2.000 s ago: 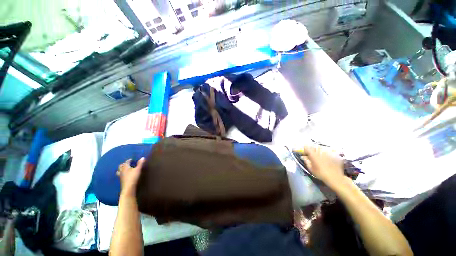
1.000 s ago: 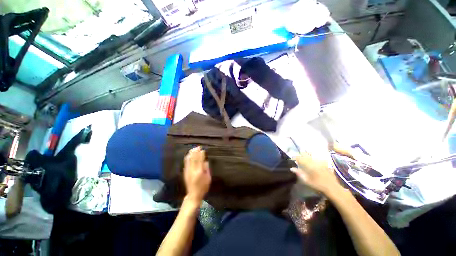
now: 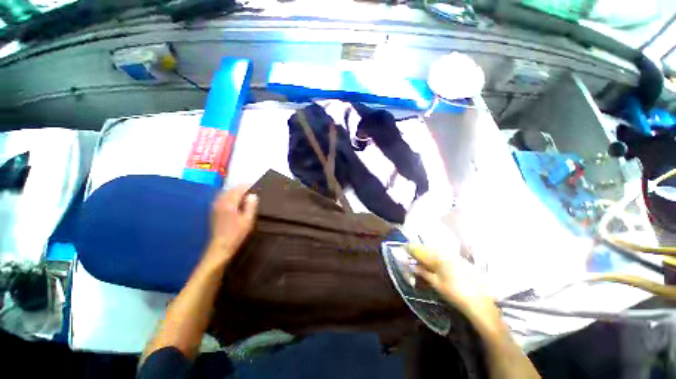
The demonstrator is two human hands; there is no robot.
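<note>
A brown garment [image 3: 311, 266] is pulled over the right part of the navy padded board [image 3: 141, 229]; the board's rounded left end is bare. My left hand [image 3: 236, 218] grips the garment's upper left edge. My right hand [image 3: 445, 274] holds the steam iron [image 3: 416, 292] by its handle, at the garment's right end. The iron's pointed tip faces up and left. Whether its whole soleplate touches the cloth cannot be told. Thin brown straps run from the garment's top edge over the dark pile behind.
A dark garment pile [image 3: 326, 152] lies behind the board. A blue long box [image 3: 222, 122] with a red label stands left of it, and another blue strip [image 3: 348, 85] lies along the wall. A white round object [image 3: 456, 76] is at the back right. Hose and cables [image 3: 593, 312] trail right.
My right hand has taken hold of the iron and brought it to the garment's right end. My left hand has moved from the garment's middle to its upper left edge. The view has turned.
</note>
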